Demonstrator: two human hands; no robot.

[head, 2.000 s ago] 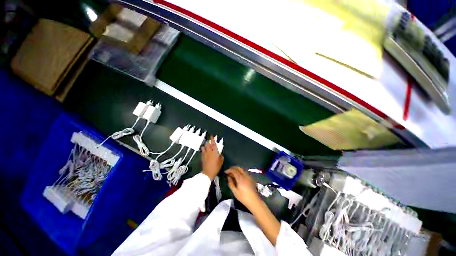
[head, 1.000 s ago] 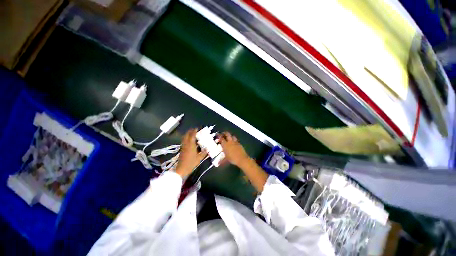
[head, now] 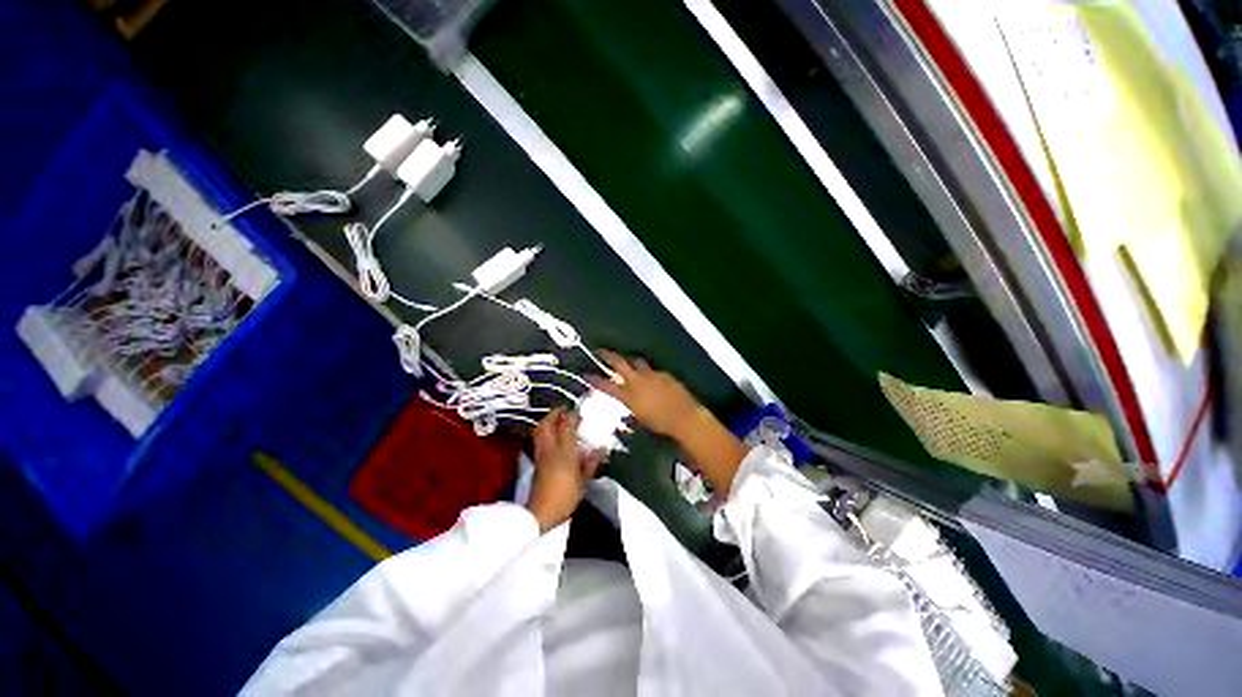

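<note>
My left hand [head: 556, 470] and my right hand [head: 657, 398] hold a group of white power adapters [head: 602, 419] between them at the near bench edge. The adapters' pins point toward the lower right. Their white cords [head: 493, 395] lie bundled to the left of the hands. A single adapter [head: 504, 270] lies on the green worktop further left, with its cord trailing to the near edge. Two more adapters [head: 411, 157] lie side by side at the upper left with coiled cords. The exact number held is hidden by the fingers.
A blue tote [head: 259, 293] at left holds rows of adapters. A red stool-like thing [head: 433, 470] is below the bench. The packing tray [head: 940, 579] is at lower right, a small blue box [head: 774, 425] beside the right forearm. A yellow perforated card [head: 1001, 439] hangs at right.
The view has turned and shifted. The held adapters, earlier upright with pins away from me, are now turned with pins toward the lower right, nearer my body. The single adapter was left apart from the group.
</note>
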